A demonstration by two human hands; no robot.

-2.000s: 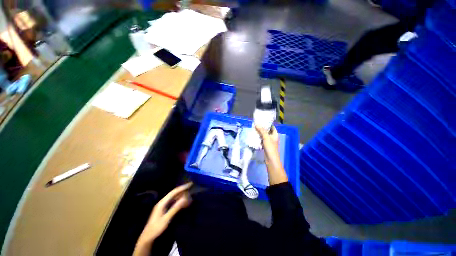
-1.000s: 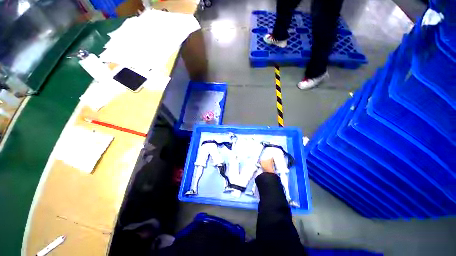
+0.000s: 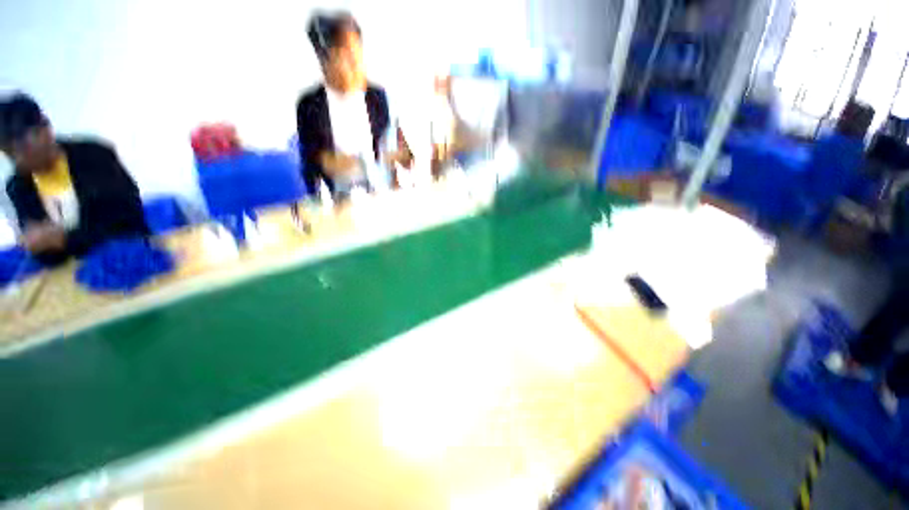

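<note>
The frame is blurred and overexposed. Neither of my hands is in the picture. A blue tray [image 3: 688, 460] is cut off by the bottom edge, right of the bench. White and dark parts [image 3: 638, 490] lie in it, too blurred to tell apart. The brown bench [image 3: 329, 453] lies nearest in front of me, with strong glare on it. A thin red stick [image 3: 616, 349] lies near its right edge. A black phone [image 3: 646, 293] lies beside a heap of white sheets [image 3: 698, 244].
A green conveyor belt [image 3: 299, 309] runs beyond the bench. Two people [image 3: 347, 129] [image 3: 85, 194] are at the far side, near a blue bundle [image 3: 125, 264]. A blue pallet [image 3: 822, 383] with a person's feet is at the right, near yellow-black floor tape [image 3: 812, 468].
The view has swung up and left, from the tray to the belt and people. My right hand, which was at a part in the tray, has left the picture. The tray now shows only partly.
</note>
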